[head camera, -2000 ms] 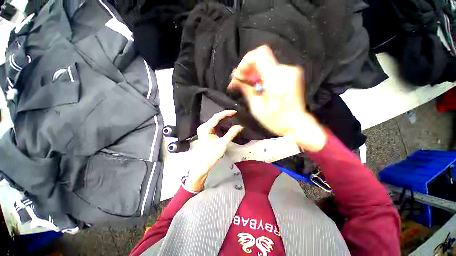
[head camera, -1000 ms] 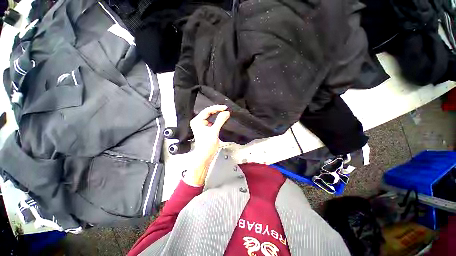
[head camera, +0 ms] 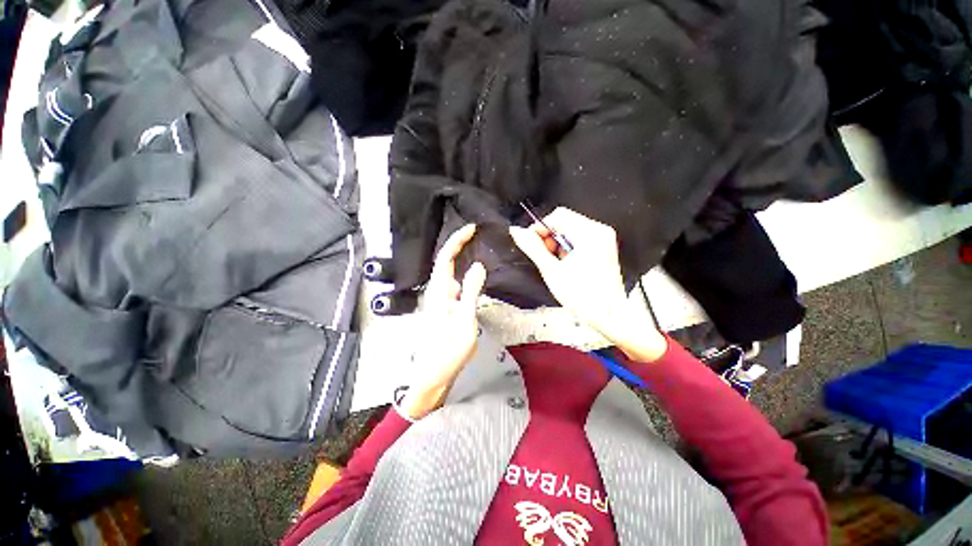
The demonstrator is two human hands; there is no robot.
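Note:
A black garment (head camera: 629, 117) with specks of lint lies bunched in front of me. My right hand (head camera: 581, 261) is over its near part and holds small thread snips (head camera: 556, 239), with a thin dark tip pointing up and left. My left hand (head camera: 453, 309) is at the garment's near left edge, thumb and forefinger apart. No thread or needle can be made out. Two black thread spools (head camera: 378, 288) with pale round ends sit left of the work.
A grey garment with white piping (head camera: 235, 245) lies at left on the white table (head camera: 842, 229). Dark garments (head camera: 917, 117) are heaped at the right rear. A blue crate or stool (head camera: 917, 395) stands on the floor at right. A blue tray edge (head camera: 622, 369) shows below the table edge.
My right hand was out of view a second ago and is now back over the garment with the snips. My left thumb and forefinger have moved apart. The view has shifted slightly.

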